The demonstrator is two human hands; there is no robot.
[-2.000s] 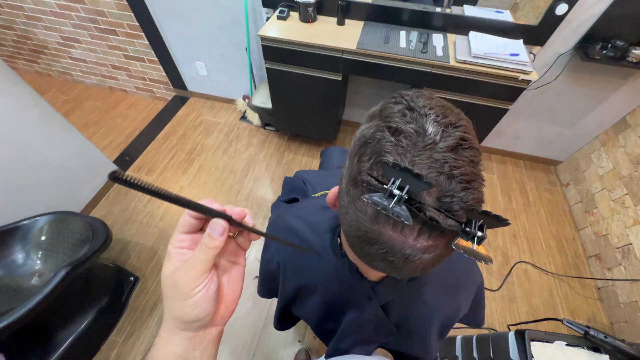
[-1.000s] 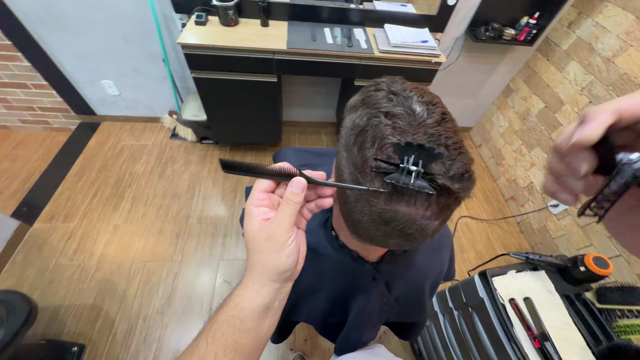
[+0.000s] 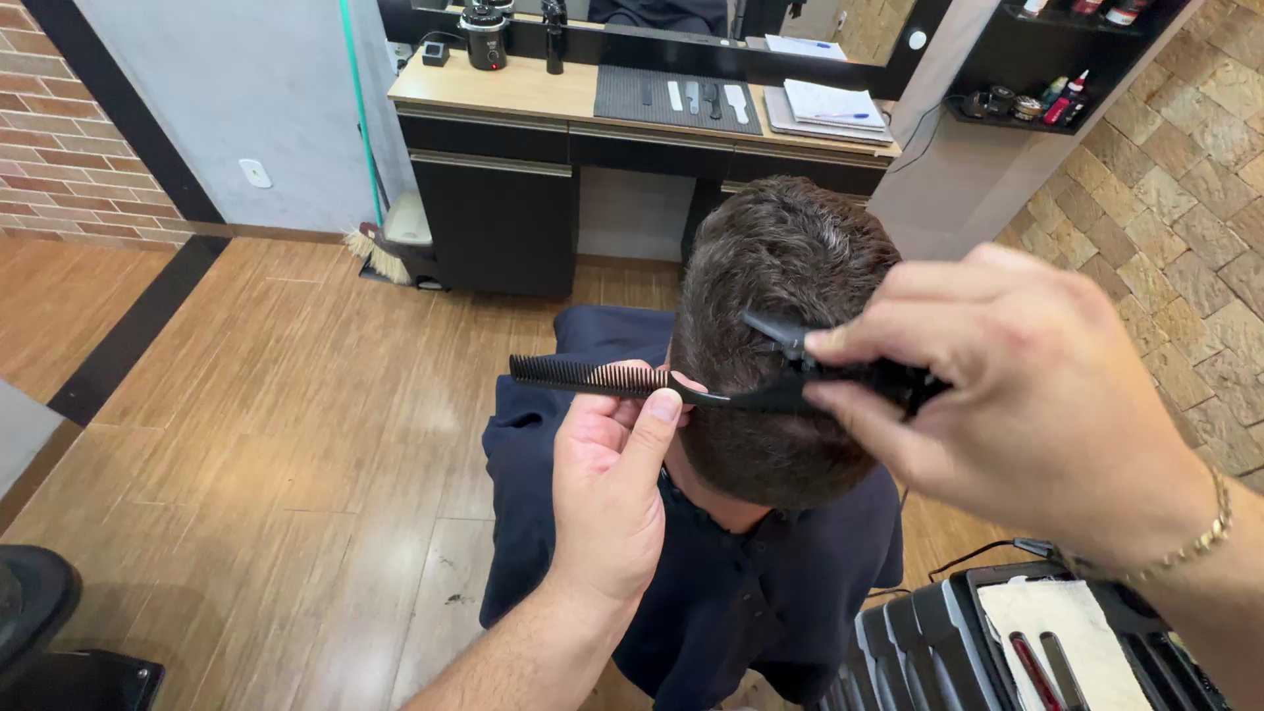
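A person with short dark hair [image 3: 780, 247] sits facing away from me, wrapped in a dark cape [image 3: 592, 336]. Between the thumb and fingers of my left hand [image 3: 617, 474] is a black tail comb [image 3: 583, 375], teeth to the left, its thin end pointing at the back of the head. My right hand [image 3: 1007, 375] pinches a black hair clip [image 3: 780, 331] against the hair at the back of the head. More black plastic shows behind the fingers of that hand; its shape is partly hidden.
A trolley [image 3: 889, 632] at the lower right holds a white towel [image 3: 1047, 617] with slim tools. Ahead stands a counter [image 3: 533, 94] under a mirror, with a mat and papers. A broom [image 3: 380, 252] leans left of it. A black basin edge [image 3: 39, 592] shows at the lower left.
My right hand has come in from the right edge to the head and now holds a clip there. The comb stays in my left hand. Two clips sat in the hair two seconds ago, one a second ago.
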